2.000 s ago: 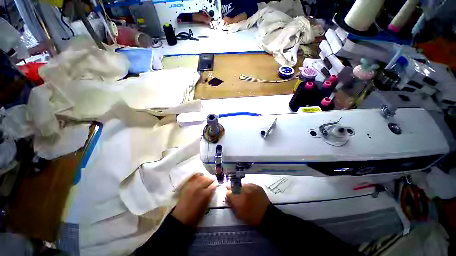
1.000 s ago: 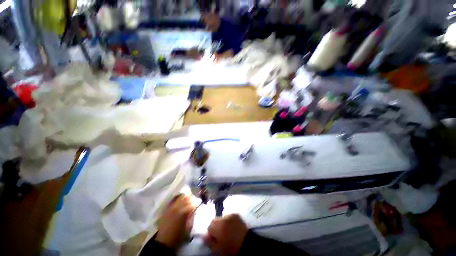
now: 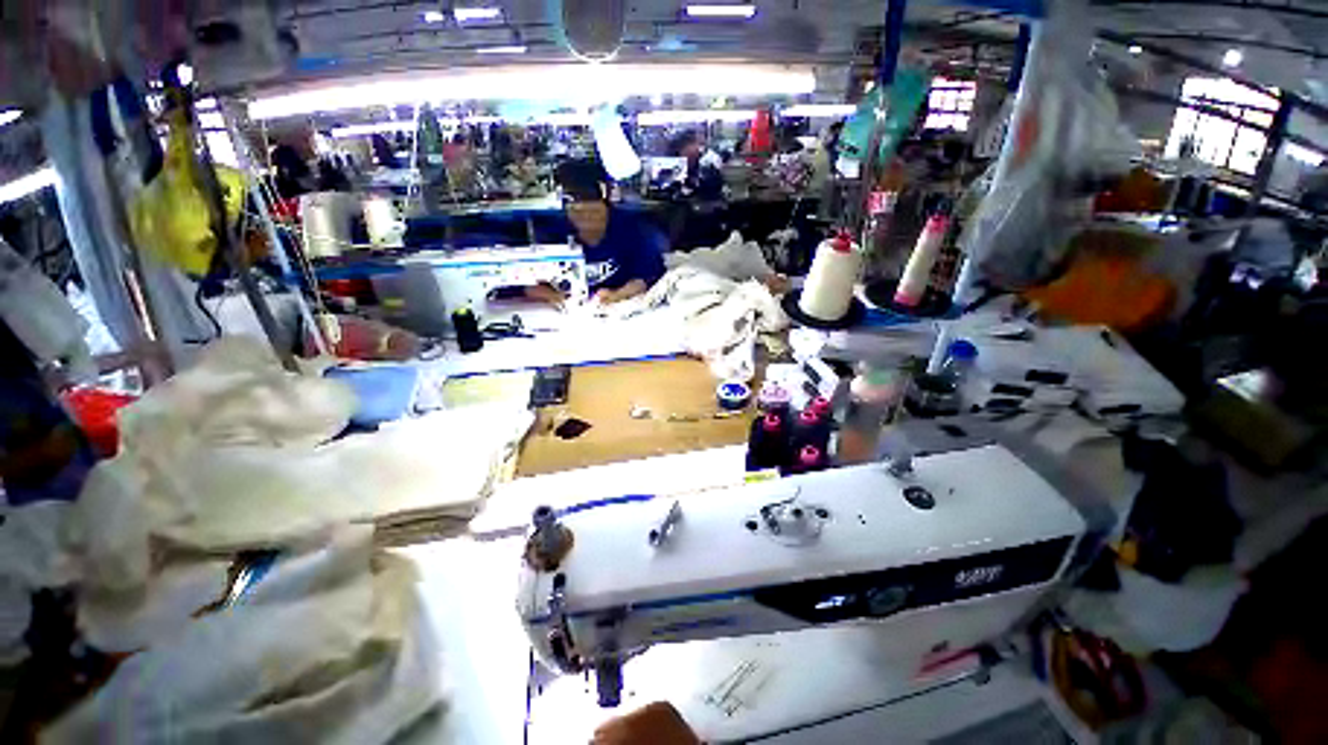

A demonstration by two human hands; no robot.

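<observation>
The cream garment panel (image 3: 291, 655) lies crumpled at the lower left of the table, apart from the needle area. The white sewing machine (image 3: 816, 546) stands in the middle. Its presser foot area (image 3: 609, 684) is at the left end of the head, with no cloth visible under it. My right hand (image 3: 648, 725) shows just below the needle area, cut off by the bottom edge, so its fingers and any hold are hidden. My left hand is out of the picture.
A stack of cut cream pieces (image 3: 423, 459) lies behind left. Small dark spools with pink tops (image 3: 810, 422) stand behind the machine head, near thread cones (image 3: 832, 280). Thin needles or pins (image 3: 736, 684) lie on the bed. A person (image 3: 619, 251) sits at another machine across the brown board (image 3: 641, 415).
The view has tilted up to show more of the room. The cream panel has moved left, away from the needle, and is bunched. My left hand has left the picture; my right hand is mostly cut off.
</observation>
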